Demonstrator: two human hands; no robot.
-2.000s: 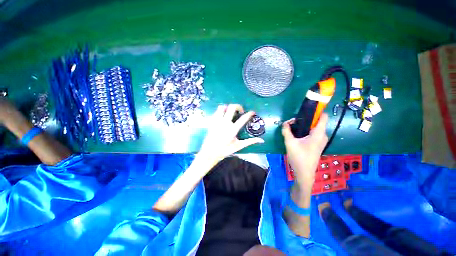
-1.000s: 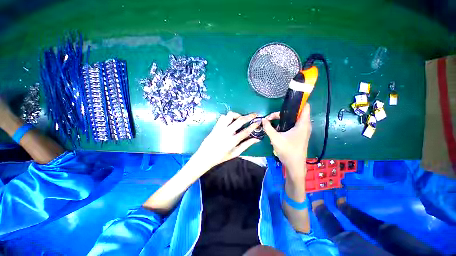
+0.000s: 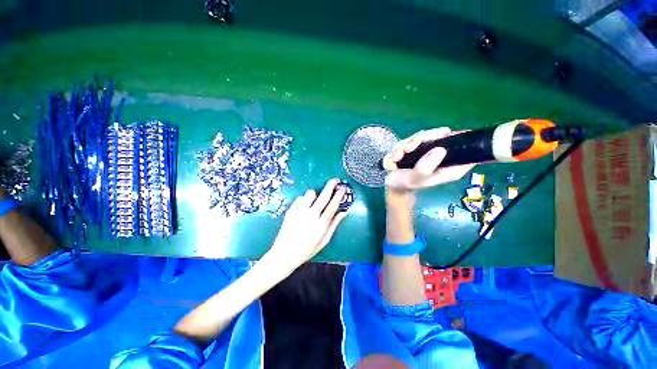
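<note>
My right hand [image 3: 421, 160] grips a black electric screwdriver [image 3: 468, 147] with an orange rear end and a pale band. The driver lies nearly level, its tip end pointing left at the right edge of the round speckled silver-grey dish [image 3: 366, 154]. My left hand [image 3: 306, 225] rests on the bench with its fingertips on a small round dark module [image 3: 344, 196], below and left of the dish. The fingers partly cover the module. The driver's fine tip is too small to make out.
A silvery heap of small parts [image 3: 245, 173], ladder-like strips [image 3: 142, 180] and blue wires [image 3: 72, 158] lie left. White-and-yellow pieces [image 3: 484, 204], a carton [image 3: 605, 209] and a red tray [image 3: 443, 285] are right. A neighbour's arm [image 3: 25, 234] is far left. Dark units [image 3: 219, 9] sit on the belt.
The screwdriver has moved up and right from the module and turned from upright to nearly level, its front now by the dish. My left hand stays at the module. The camera view has shifted.
</note>
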